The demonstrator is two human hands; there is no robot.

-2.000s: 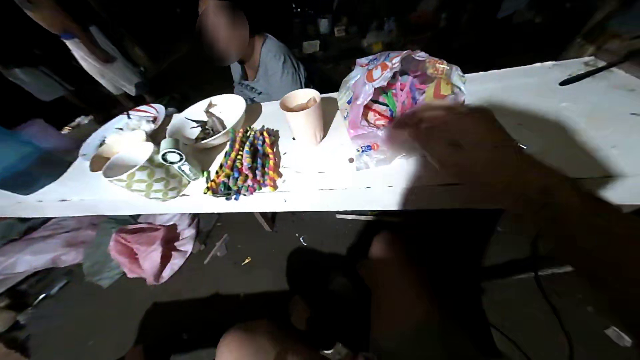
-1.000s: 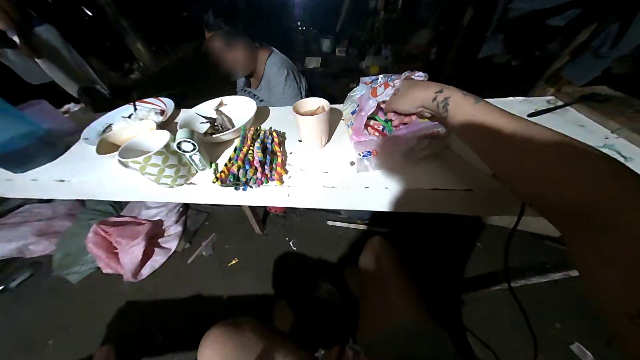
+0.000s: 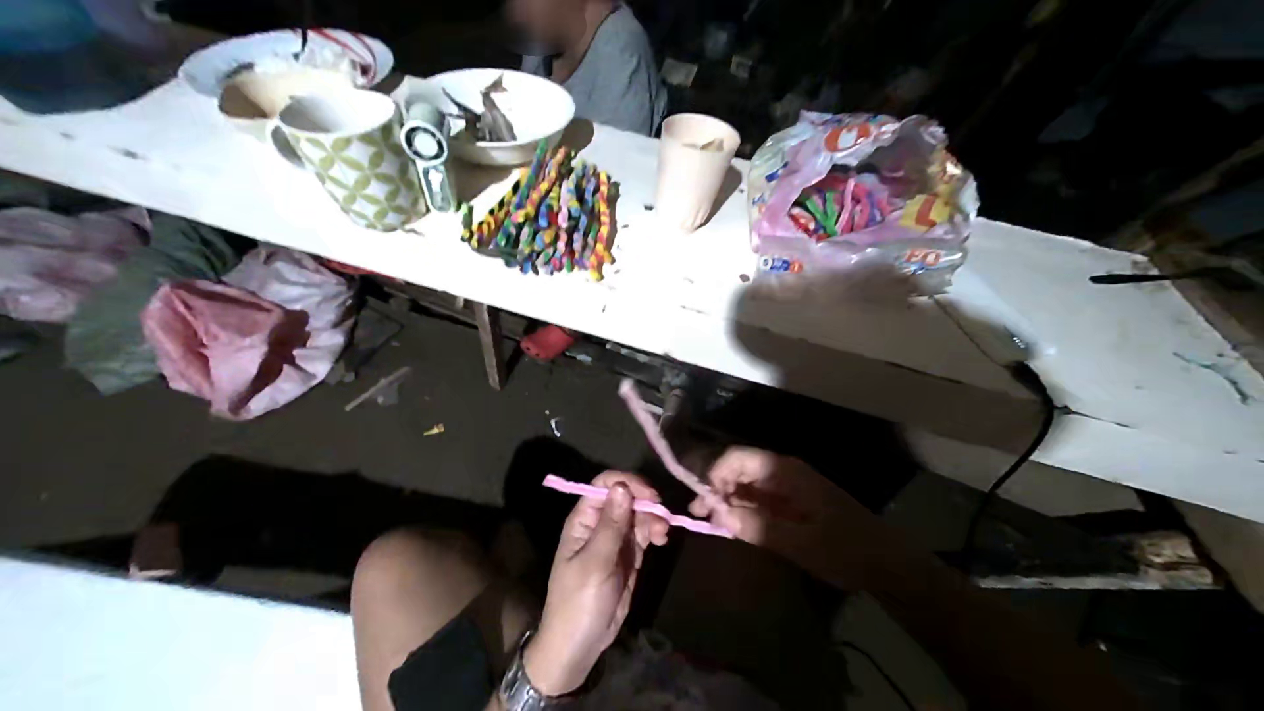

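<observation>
My left hand [image 3: 607, 553], with a metal watch on its wrist, pinches a thin pink strip [image 3: 647, 506] between thumb and fingers. My right hand [image 3: 755, 494] holds the strip's right end, and a paler pink length rises up and left from those fingers; whether it is the same piece I cannot tell. Both hands are over my lap, in front of the white table. On the table lies a bunch of multicoloured twisted sticks [image 3: 553, 217]. A plastic bag [image 3: 770, 222] stands open at the right with pink, green and red pieces [image 3: 839, 205] inside.
A beige cup [image 3: 696, 168], patterned mug [image 3: 360, 163], small handheld device [image 3: 430, 153], white bowl [image 3: 533, 104] and plate [image 3: 212, 64] stand on the white table [image 3: 652, 326]. A black cable [image 3: 1027, 454] hangs over its edge. Pink sacking [image 3: 217, 336] lies below; a person [image 3: 617, 69] is behind.
My right hand has left the plastic bag and come back over my lap. My left hand now shows, and both hands hold pink material. The view has tilted and shifted.
</observation>
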